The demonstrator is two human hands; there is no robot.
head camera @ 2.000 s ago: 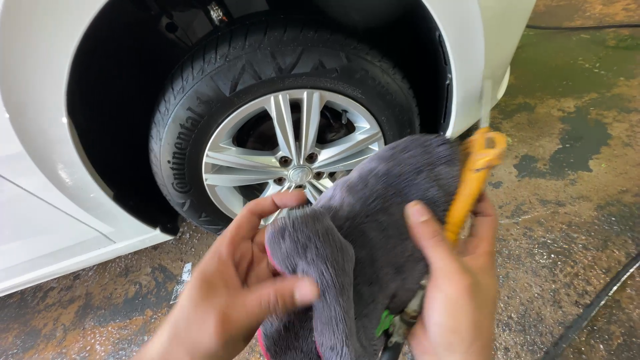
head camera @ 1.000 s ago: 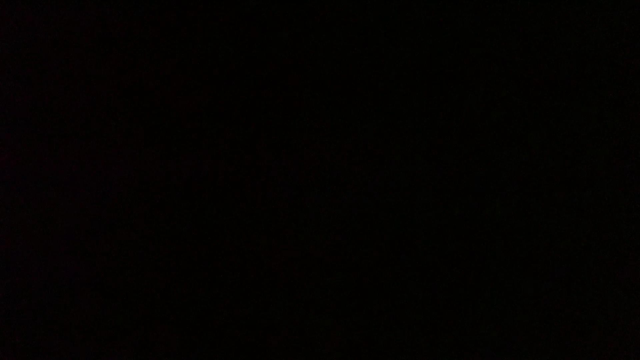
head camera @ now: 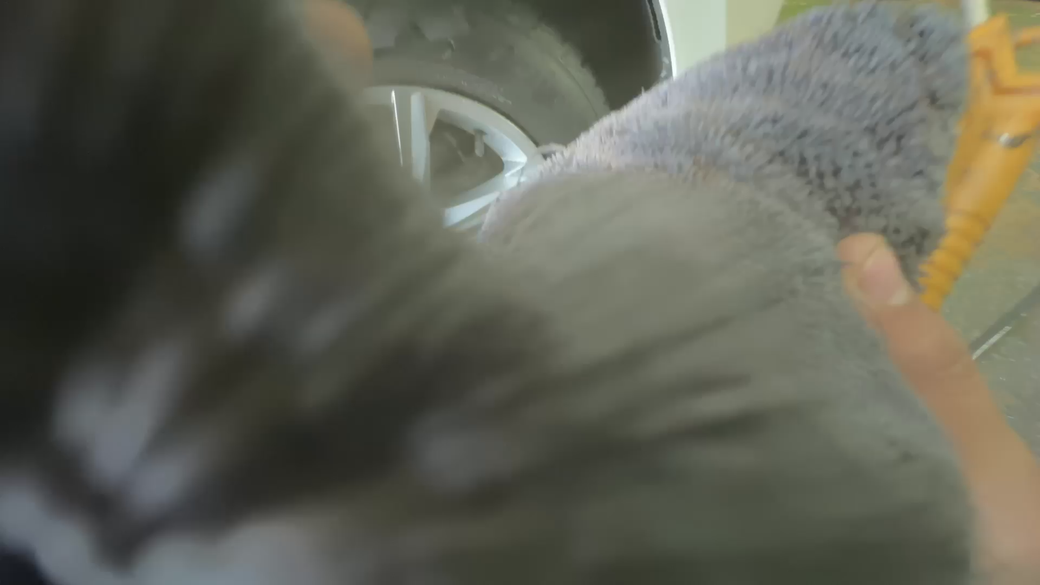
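Observation:
A grey plush cloth (head camera: 715,244) fills most of the head view, very near the camera and blurred at the left. My right hand (head camera: 934,366) grips its right side, with the thumb lying over the pile. Beside that thumb, an orange plastic tool handle (head camera: 979,162) stands tilted against the cloth's right edge; its lower part is hidden. At the top left, a blurred fingertip of my left hand (head camera: 337,41) shows at the cloth's upper edge, while the rest of that hand is covered by the cloth.
Behind the cloth are a car tyre (head camera: 520,61) and its silver alloy wheel (head camera: 487,191), under a white fender (head camera: 695,32). Wet floor (head camera: 1003,341) with a dark hose or cable shows at the right.
The cloth has come up close to the camera and covers much more of the wheel and the left side. The frame between is black. The orange handle remains by my right hand.

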